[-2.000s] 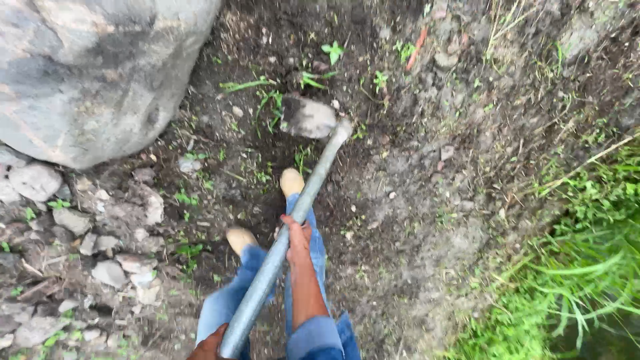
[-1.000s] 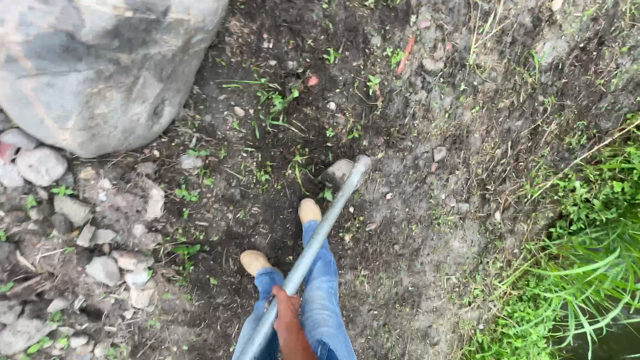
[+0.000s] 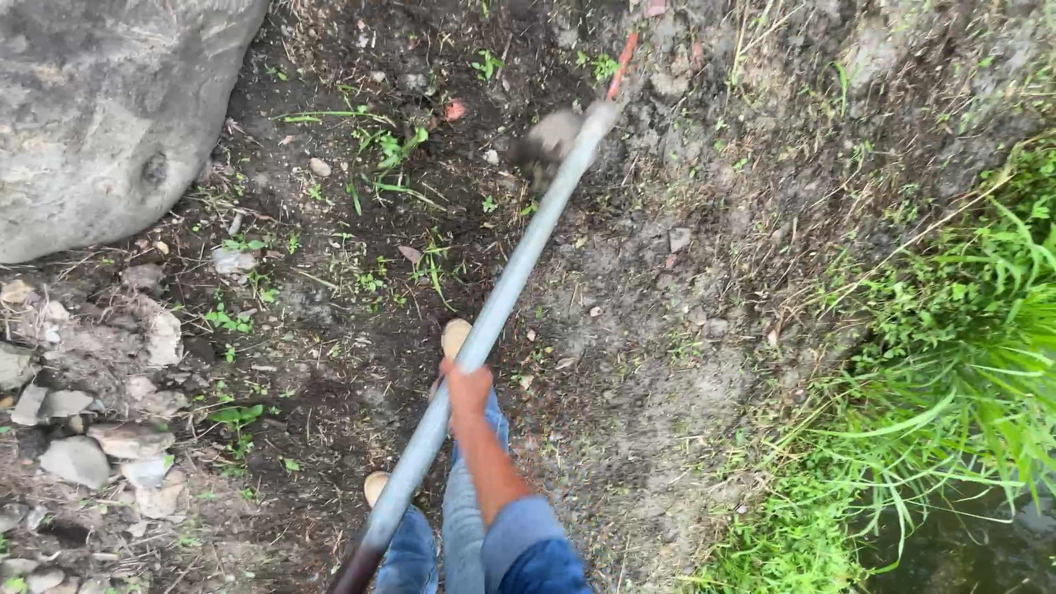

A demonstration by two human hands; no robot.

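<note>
A long grey metal pole (image 3: pixel 516 276) runs diagonally from the bottom of the view to the upper middle. At its far end is a blurred, soil-covered blade (image 3: pixel 551 140), like that of a hoe, over the weedy soil. My right hand (image 3: pixel 469 389) is closed around the middle of the pole, above my tan shoe (image 3: pixel 454 337). The pole's near end is dark and leaves the view at the bottom. My left hand is not in view. Small green weeds (image 3: pixel 392 148) grow in the dark soil left of the blade.
A large grey boulder (image 3: pixel 107 124) fills the upper left, with loose stones (image 3: pixel 74 462) below it. Tall grass (image 3: pixel 949 412) lines the right side beside dark water (image 3: pixel 965 536). A red strip (image 3: pixel 623 66) lies past the pole's end.
The blade has moved farther from my feet, up the view. My right hand still grips the pole. Part of the other hand showed at the bottom edge two seconds ago.
</note>
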